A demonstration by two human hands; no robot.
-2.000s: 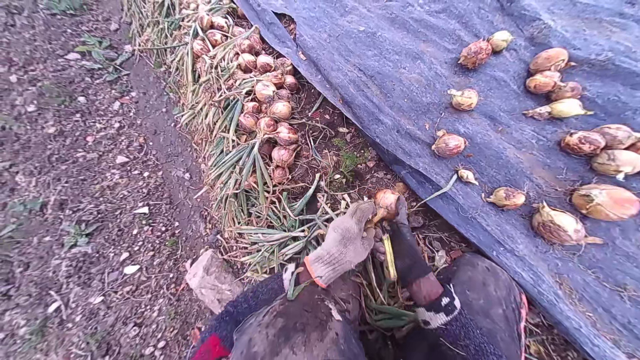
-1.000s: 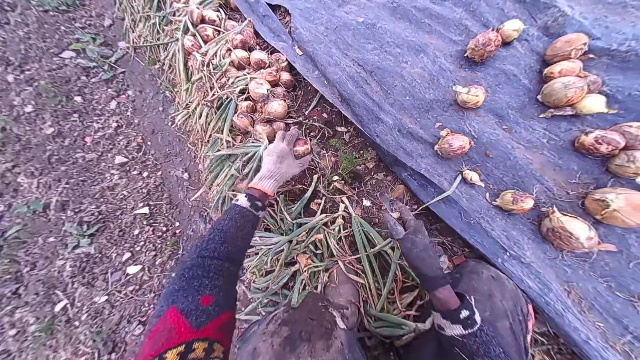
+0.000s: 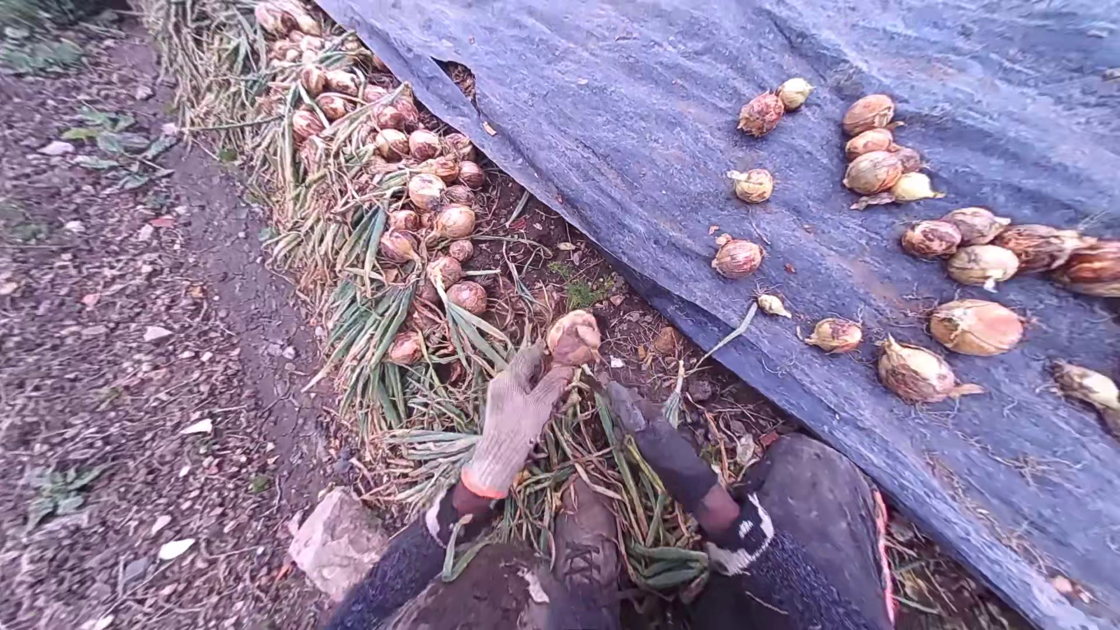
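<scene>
My left hand, in a pale knitted glove, grips an onion low over the soil between my knees and the onion row. Just right of that onion is my right hand, in a dark glove, its fingers pointing at the onion's lower side. Whether it holds a tool or a leaf cannot be told. Green onion tops lie in a tangle beneath both hands. A row of onions with long leaves still on stretches up and to the left. Trimmed onions lie scattered on the dark fabric sheet.
The blue-grey ground-cover sheet spans the right side, its edge running diagonally past my right knee. A large stone sits left of my boot. Bare stony soil with small weeds lies along the left.
A second ago my left hand was reaching out at the onion row, with an onion at its fingers. It has come back toward my right hand, holding an onion.
</scene>
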